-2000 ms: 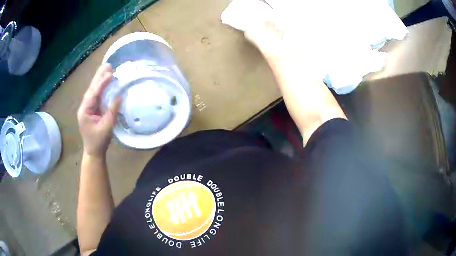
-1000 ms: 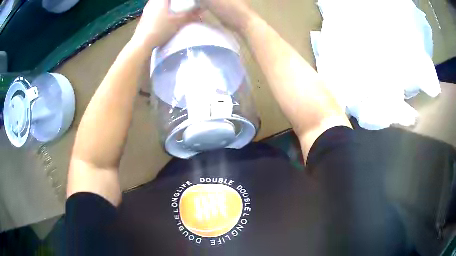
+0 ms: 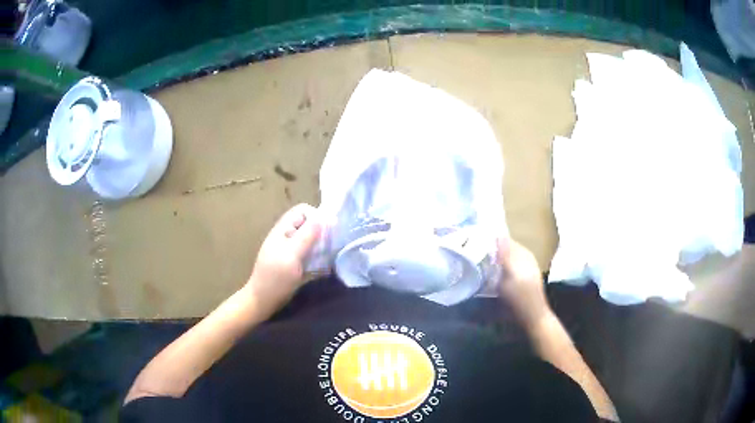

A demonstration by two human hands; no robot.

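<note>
A clear-and-white plastic unit (image 3: 414, 264) lies on the bench in front of me, its round white end towards my body. A thin white bag (image 3: 397, 116) covers most of it, with the closed end away from me. The bag is translucent over the clear wall, and the white end cap shows at its near opening. My left hand (image 3: 287, 248) pinches the bag's edge at the left of the cap. My right hand (image 3: 517, 273) is at the bag's right edge, with its fingers partly hidden by the bag.
An unbagged unit (image 3: 137, 144) lies on its side at the left of the cardboard sheet (image 3: 223, 206). A heap of white bags (image 3: 646, 182) lies at the right. A dark green conveyor with a raised edge (image 3: 464, 23) runs beyond the bench, with other units at both far corners.
The bag now covers the unit, which was uncovered a second ago. Both hands have moved from the unit's far end to the near sides of the bag. The view has shifted.
</note>
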